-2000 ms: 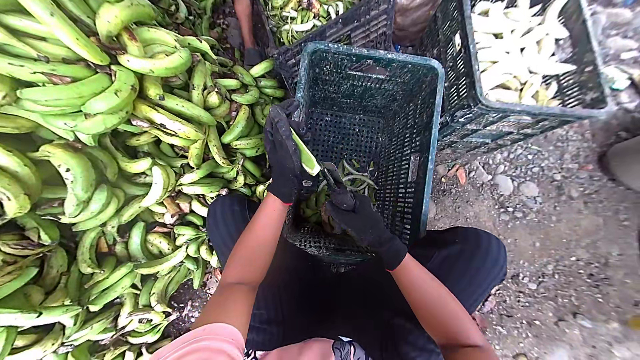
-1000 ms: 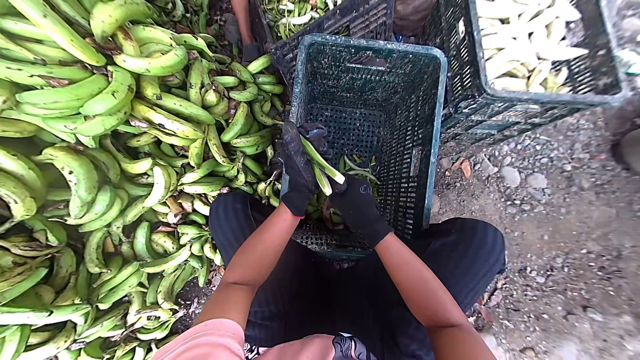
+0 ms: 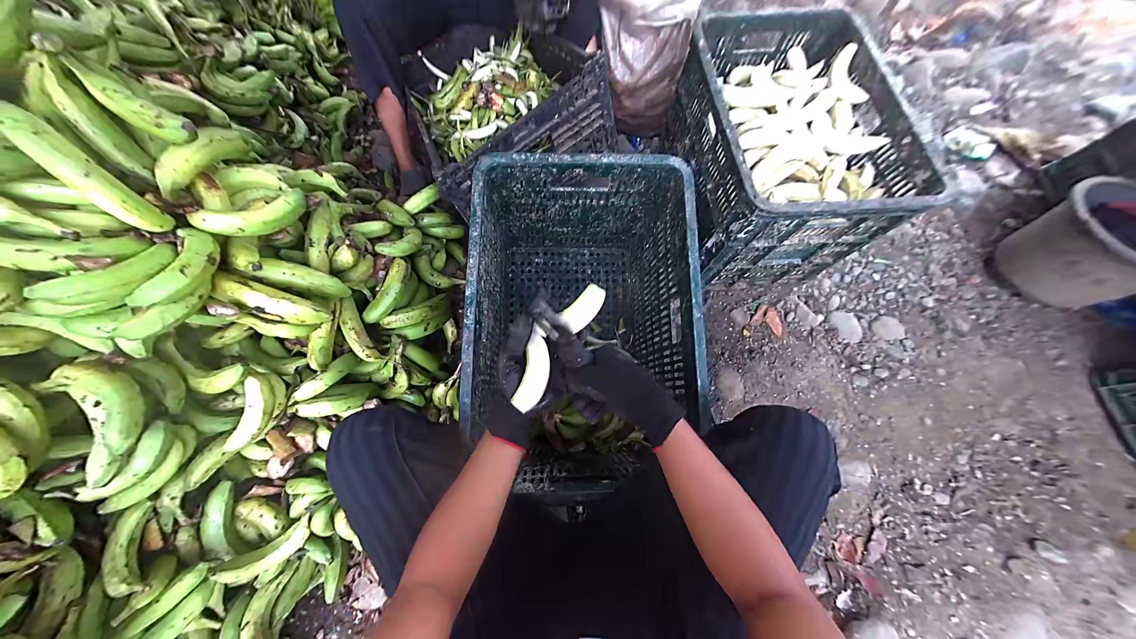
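Over a dark green plastic crate (image 3: 698, 293) between my knees, my left hand (image 3: 515, 382), in a black glove, holds a peeled pale plantain (image 3: 534, 368). My right hand (image 3: 621, 382), also gloved in black, is closed at the plantain's middle, where its fingers meet those of the left. A dark tool seems to lie between the fingers, but blur hides its shape. The plantain's upper part (image 3: 584, 307) sticks out past the fingers. Green peels (image 3: 577, 424) lie in the bottom of the crate beneath my hands.
Green plantains (image 3: 257, 302) are heaped at the left. A crate of peeled plantains (image 3: 808, 209) stands at the upper right, beside a sack (image 3: 648, 62). Another person's arm (image 3: 396, 129) is near a crate of peels (image 3: 532, 133). A bucket (image 3: 1056, 257) stands far right on stony ground.
The plantain in my hands showed green skin with a pale strip before; now it is pale and peeled. The view has tilted up, showing more of the other person and a bucket.
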